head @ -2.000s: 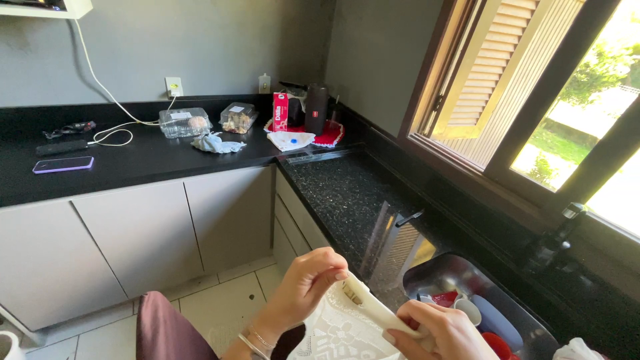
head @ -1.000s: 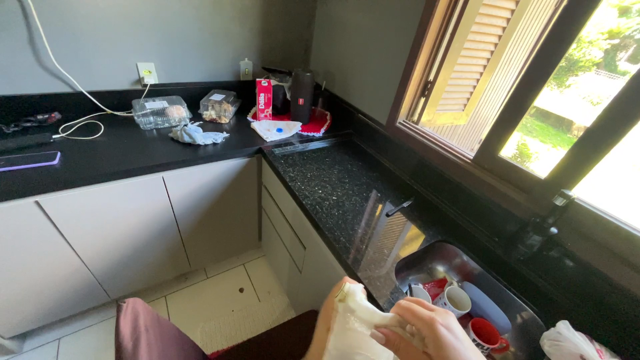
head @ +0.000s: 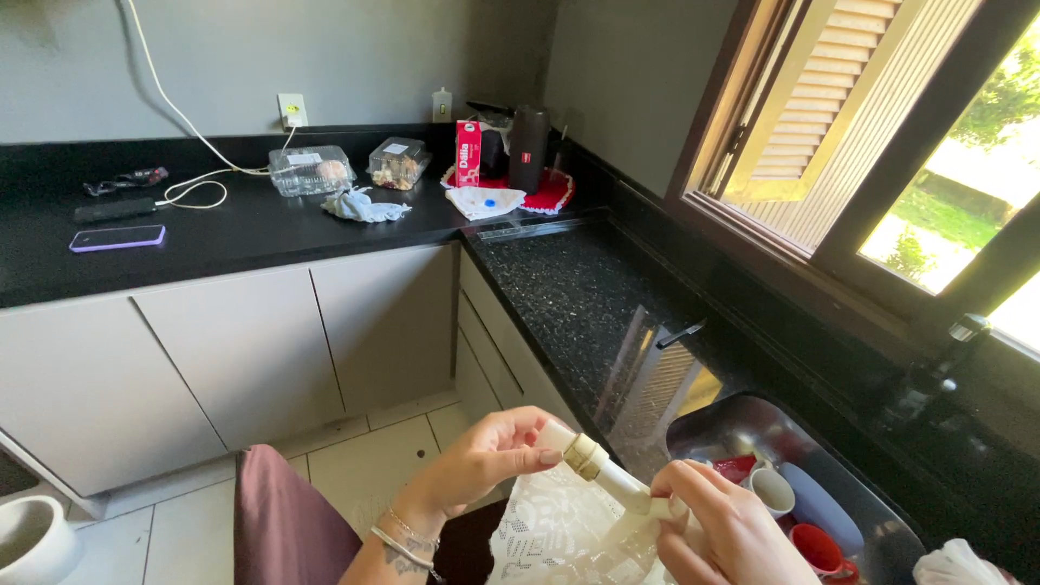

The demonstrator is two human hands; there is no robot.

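Note:
A white plastic pipe with a yellowish ribbed collar [head: 585, 457] runs slantwise between my hands, above a cream lace cloth [head: 540, 528]. The fingers and thumb of my left hand [head: 487, 459] are closed on its upper left end. At the lower right end, my right hand [head: 715, 520] grips the pipe and bunched cream fabric, which partly hides the palm. The lace hangs below and between both hands.
The sink [head: 861, 504] at right holds mugs [head: 770, 490]. A knife [head: 681, 334] lies on the black counter. Farther back are a purple-edged phone [head: 118, 238], a cloth [head: 366, 206], clear containers [head: 311, 172] and a dark cylindrical speaker [head: 528, 150]. A white pot [head: 36, 540] stands lower left.
The ribbed collar and a bare stretch of pipe now show between my hands, where fabric and fingers covered them a second ago. My hands are farther apart than they were then.

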